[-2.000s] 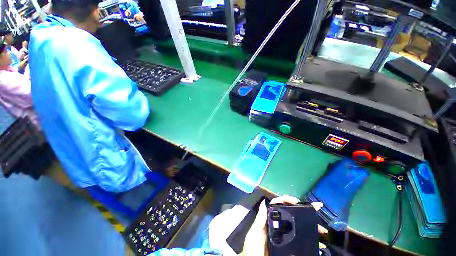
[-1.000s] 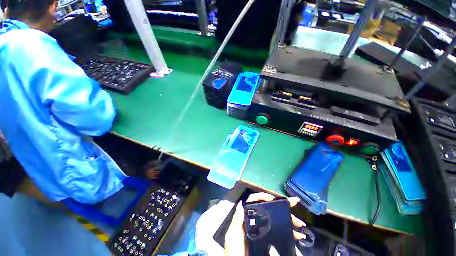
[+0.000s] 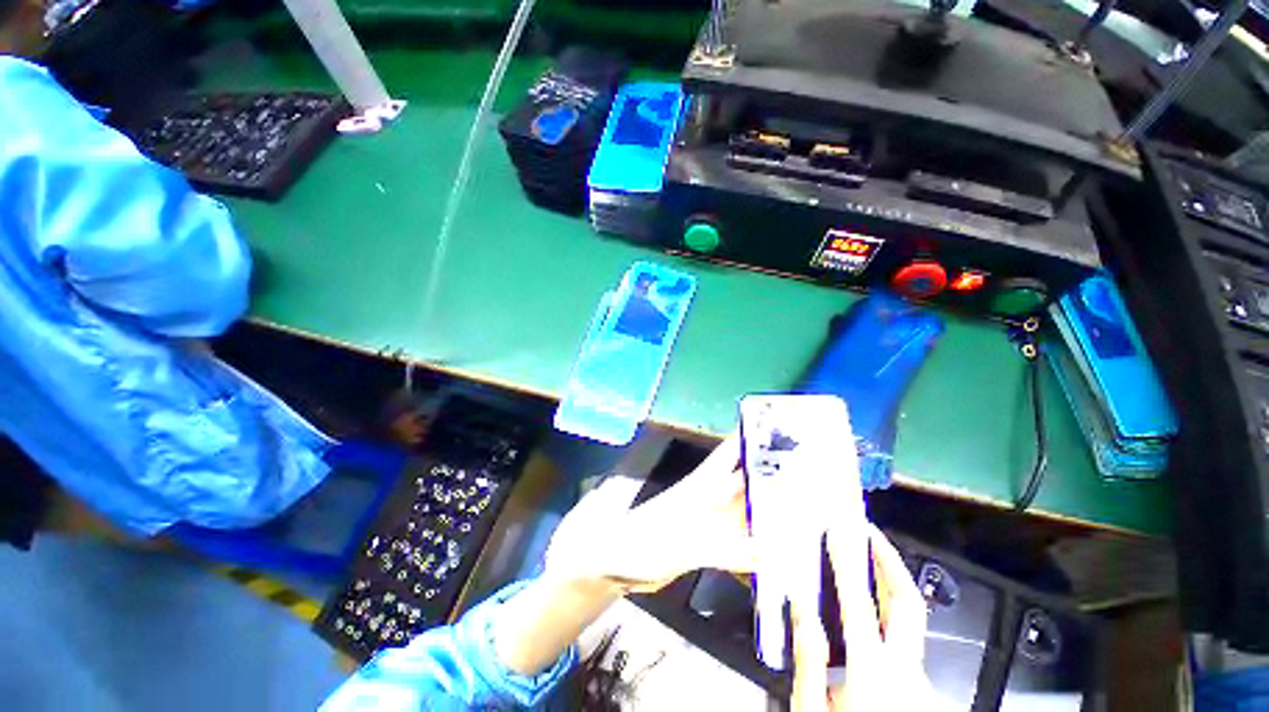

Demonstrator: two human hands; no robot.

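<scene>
A smartphone or back cover (image 3: pixel 800 452), pale and shiny from glare with a camera area at its upper left, is held upright over the bench's front edge. My left hand (image 3: pixel 668 536) grips its left side. My right hand (image 3: pixel 877 619) lies across its lower face and right side with fingers spread. Whether it is a whole phone or only a cover, I cannot tell. A black phone tray (image 3: pixel 984 633) with dark phones in pockets lies below my hands, partly hidden by them.
Light-blue sheets (image 3: pixel 629 348), a dark-blue pile (image 3: pixel 877 362) and another blue stack (image 3: pixel 1118 365) lie before the press (image 3: pixel 891 230). A small-parts tray (image 3: pixel 429 543) sits below the bench. A worker in a blue smock (image 3: pixel 112 278) stands left. A tray (image 3: pixel 1232 376) rises at far right.
The view has shifted down and right. The held slab looked dark with a visible camera cluster and now looks pale. My right hand has come over its lower front.
</scene>
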